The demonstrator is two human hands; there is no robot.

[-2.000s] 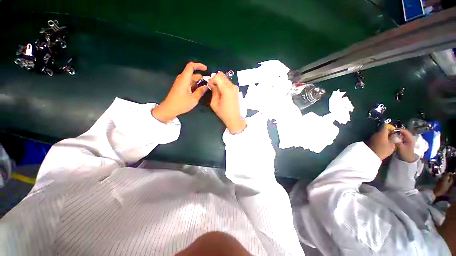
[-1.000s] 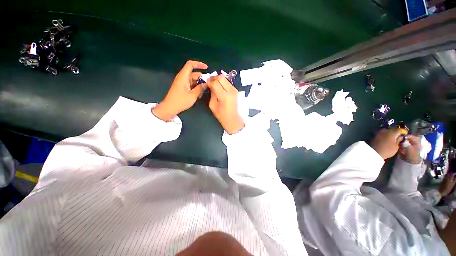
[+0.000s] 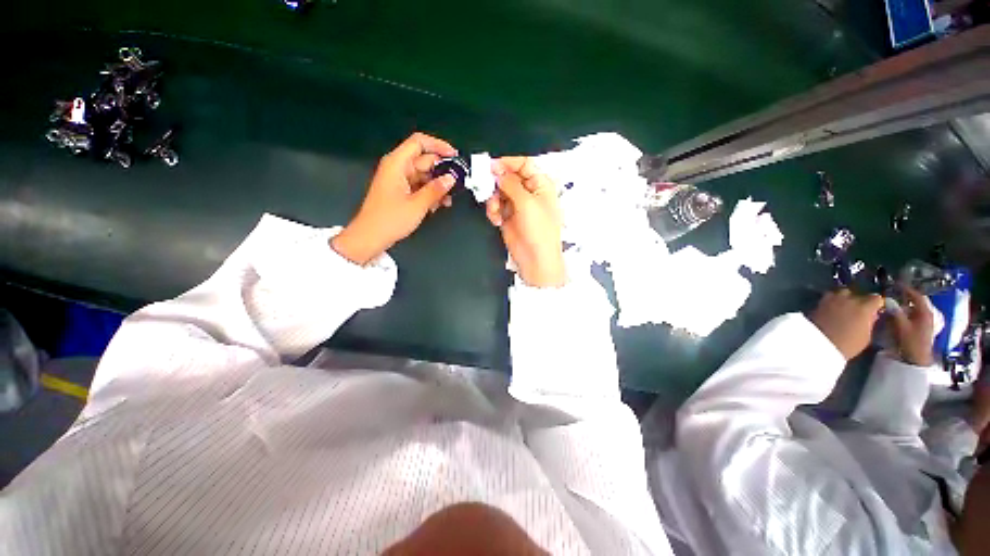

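Note:
My left hand [image 3: 393,201] holds a small dark, shiny metal piece [image 3: 449,168] between thumb and fingers. My right hand [image 3: 529,217] pinches a small white wipe [image 3: 480,177] just right of the piece, at its edge. Whether wipe and piece touch is hard to tell. Both hands are above the dark green surface in front of me. White wipes [image 3: 673,285] lie spread out right of my right hand, overexposed, so single sheets cannot be told apart.
A pile of metal pieces [image 3: 112,105] lies at the far left. A clear bottle [image 3: 684,209] stands among the wipes by a slanting metal post [image 3: 825,114]. A crumpled wipe [image 3: 753,234] lies right of it. Another worker's hands [image 3: 849,323] handle something at the right.
My right hand has moved right, away from my left, with the wipe. The dark face of the metal piece now shows. A small shiny thing has appeared at the top edge.

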